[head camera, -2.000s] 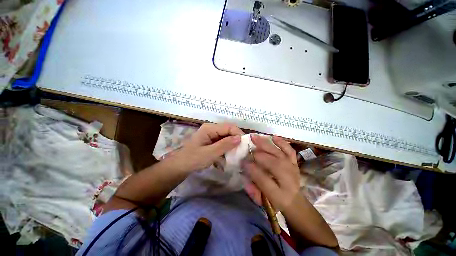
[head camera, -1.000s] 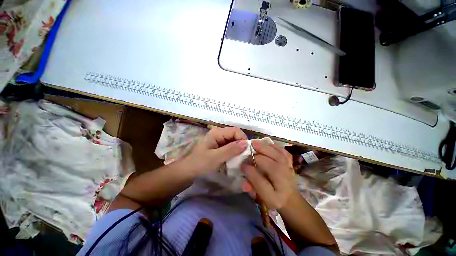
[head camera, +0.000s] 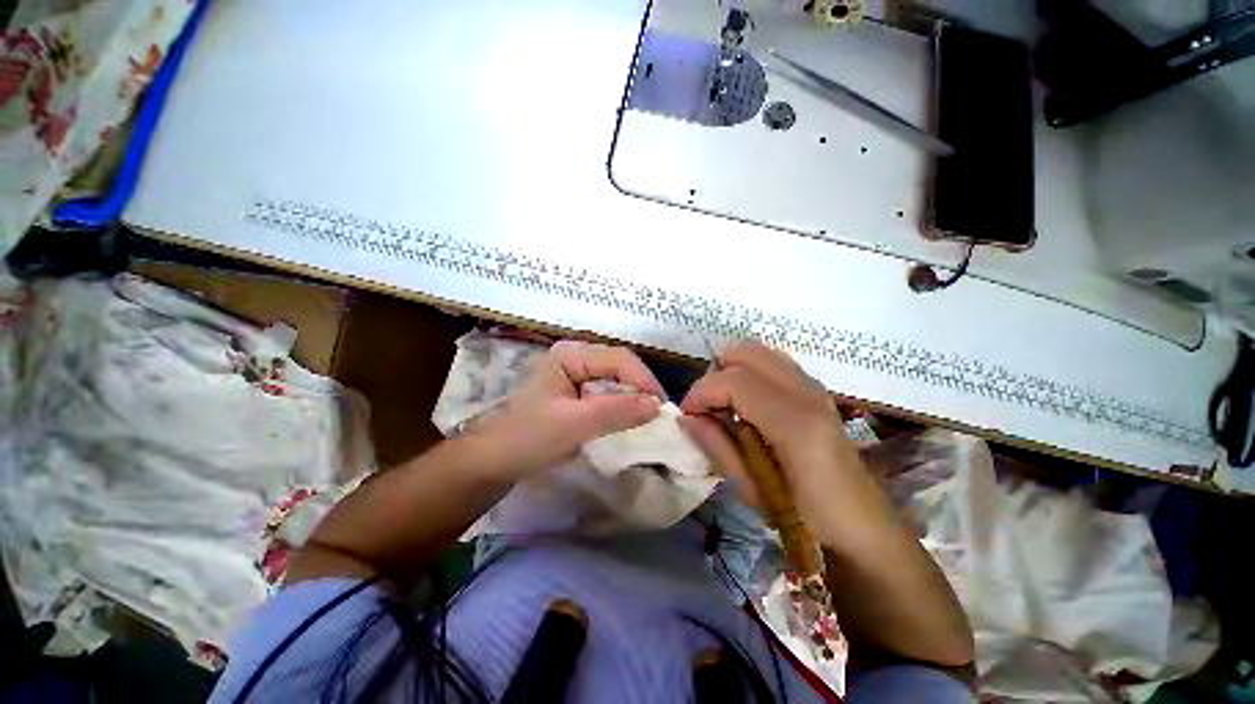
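A cream-white garment piece (head camera: 658, 447) with red flowers lower down hangs over the lap, below the table's front edge. My left hand (head camera: 571, 406) pinches its upper edge between thumb and fingers. My right hand (head camera: 771, 413) is close beside, its fingertips at the same edge. It holds a tool with a brown-orange wooden handle (head camera: 780, 495) that slants down across the palm toward the wrist. A thin metal tip seems to show above the fingers; whether it touches the cloth cannot be told.
The white table (head camera: 413, 124) carries a sewing machine bed with needle plate (head camera: 674, 80), tweezers (head camera: 860, 102) and a black phone (head camera: 983, 135). Black-handled scissors (head camera: 1232, 406) lie at the right edge. Floral garments (head camera: 165, 454) heap at left and others (head camera: 1060, 564) at right. A blue edge (head camera: 138, 131) is upper left.
My right hand has turned and risen slightly, so the wooden handle now shows higher across the palm. The cloth between the hands is spread lower, and its flowered part shows at the lap.
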